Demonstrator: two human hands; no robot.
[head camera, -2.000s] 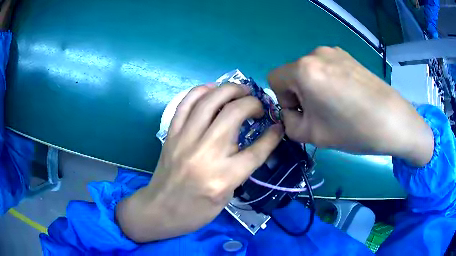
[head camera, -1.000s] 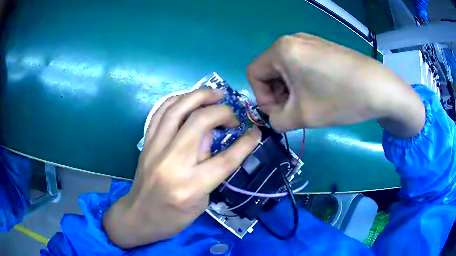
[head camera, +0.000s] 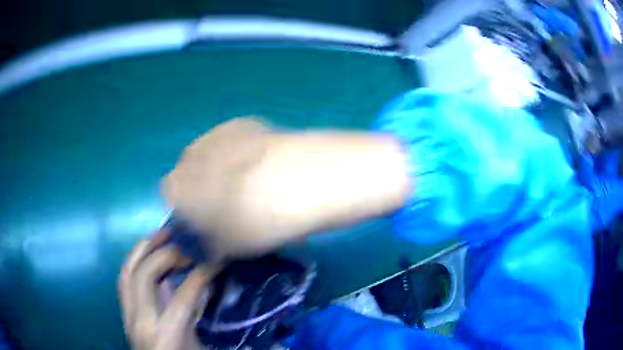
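Observation:
The view is blurred. The half-assembled device unit (head camera: 236, 290) shows as a black block at the lower left, with a pale lilac cable (head camera: 263, 318) curving across it. My left hand (head camera: 154, 290) holds the unit at its left side, fingers spread over it; the hand is cut off by the bottom edge. My right hand (head camera: 222, 181) is over the upper end of the unit, back of the hand up. Its fingertips are hidden, so I cannot tell what they hold. The circuit board is mostly hidden behind my hands.
The green bench mat (head camera: 328, 89) lies under the work, with a pale rail (head camera: 287, 29) along its far edge. White housings (head camera: 471, 65) stand at the upper right. A grey stool (head camera: 454, 273) is below the bench edge. Blurred equipment and blue clothing show at the far right.
The head view has swung to the right, so the unit and both hands now appear lower and further left. White housings and the far rail show more. My right hand now covers the board end.

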